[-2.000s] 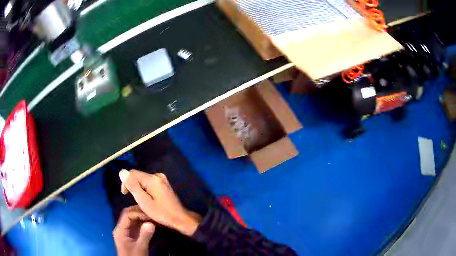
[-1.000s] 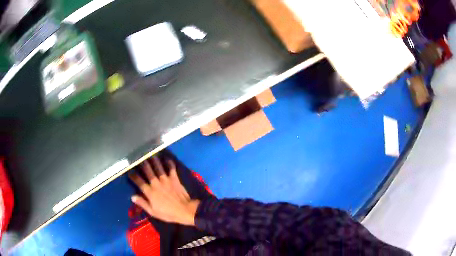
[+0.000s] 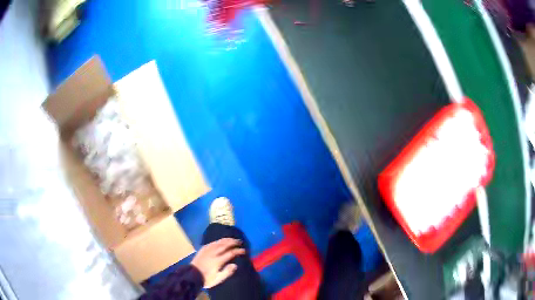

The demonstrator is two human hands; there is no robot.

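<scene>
My left hand [image 3: 220, 262] is at the lower middle, over my dark trouser leg, with the fingers apart and nothing seen in it. My right hand is not in view. An open brown carton [image 3: 153, 251] stands on the floor to the left, beside my left hand. Inside it is a heap of small clear, whitish parts [image 3: 114, 153], a few pinkish at the near end. They are blurred.
A red basket [image 3: 385, 190] full of overexposed white parts sits on the dark bench [image 3: 375, 76], beside the green conveyor [image 3: 449, 26]. A red stool [image 3: 305, 255] is between my legs. Blurred equipment stands at the lower right. A pale surface [image 3: 41, 193] borders the left.
The view has swung to the left, from the bench with the green device to the floor carton and basket. My right hand has left the view; my left hand now shows.
</scene>
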